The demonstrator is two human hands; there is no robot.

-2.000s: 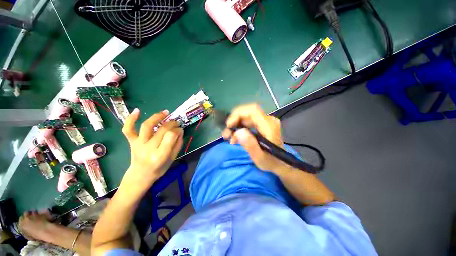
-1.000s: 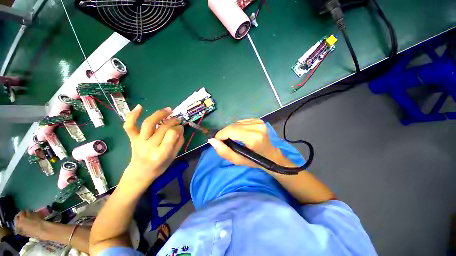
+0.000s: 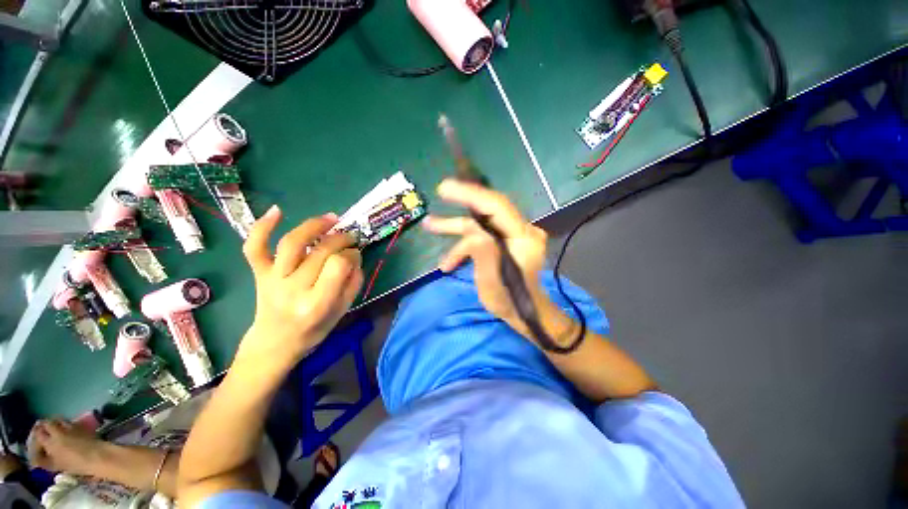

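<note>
A small board module (image 3: 390, 216) with a yellow block and a red wire lies in a pale handle shell (image 3: 383, 195) near the bench's front edge. My left hand (image 3: 304, 278) holds the near end of this unit with its fingertips; the rest of the unit is hidden under the hand. My right hand (image 3: 498, 258) holds the black soldering iron (image 3: 463, 164), slightly blurred. Its tip points up and away over the bench, apart from the board. Its cord loops below my wrist.
Several pink hair dryer units (image 3: 179, 298) with green boards lie at left. A black fan (image 3: 264, 25) and another pink unit (image 3: 453, 35) are at the back. A loose board (image 3: 622, 104), black cords (image 3: 687, 75) and blue stools (image 3: 826, 174) are right. Another person's arm (image 3: 90, 452) is lower left.
My right hand has swung the iron's tip away from the board, from pointing left at my left fingers to pointing up across the bench. My left hand has stayed nearly still on the unit.
</note>
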